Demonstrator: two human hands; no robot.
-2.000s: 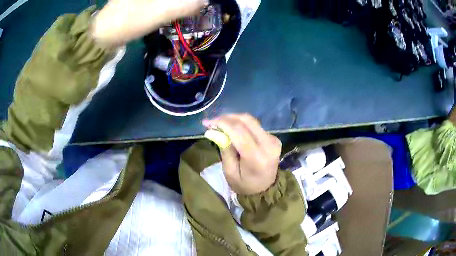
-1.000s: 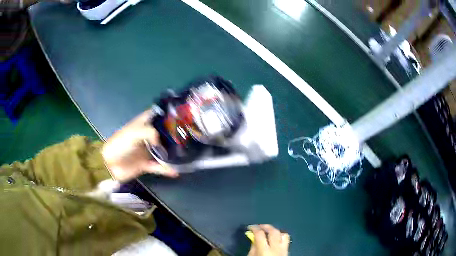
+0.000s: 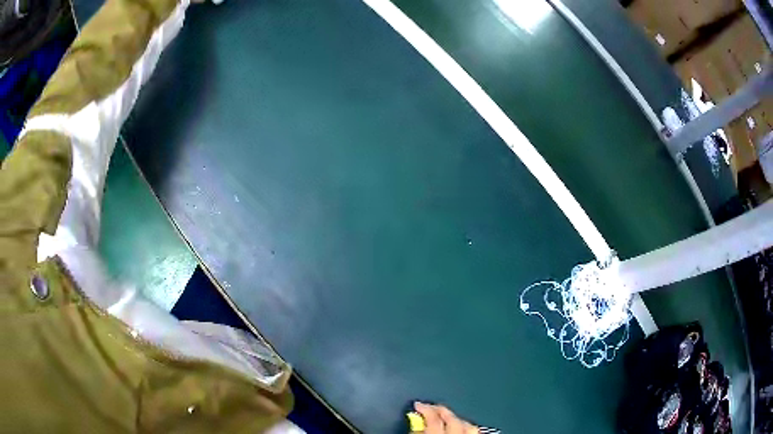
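My right hand point(image 3: 447, 421) is at the bottom edge, partly cut off. It is closed around a small tool with a yellow handle point(image 3: 415, 422); a thin pale shaft shows on the hand's other side. My left sleeve point(image 3: 80, 72) reaches up and leaves the picture at the top left. My left hand is out of the picture; a small pale bit at the top edge beside the cuff cannot be made out. No camera unit shows in front of me.
The dark green bench top point(image 3: 339, 203) has a white curved strip point(image 3: 500, 127). A tangled clump of clear-white beaded strands point(image 3: 597, 301) lies by a grey-white bar point(image 3: 703, 254). Black round modules point(image 3: 678, 381) stand at the lower right. Cartons point(image 3: 720, 42) are beyond the bench.
The open black housing on its white bracket, held by my left hand a second ago, is out of view. My left arm has swung up to the top left. My right hand sits slightly lower.
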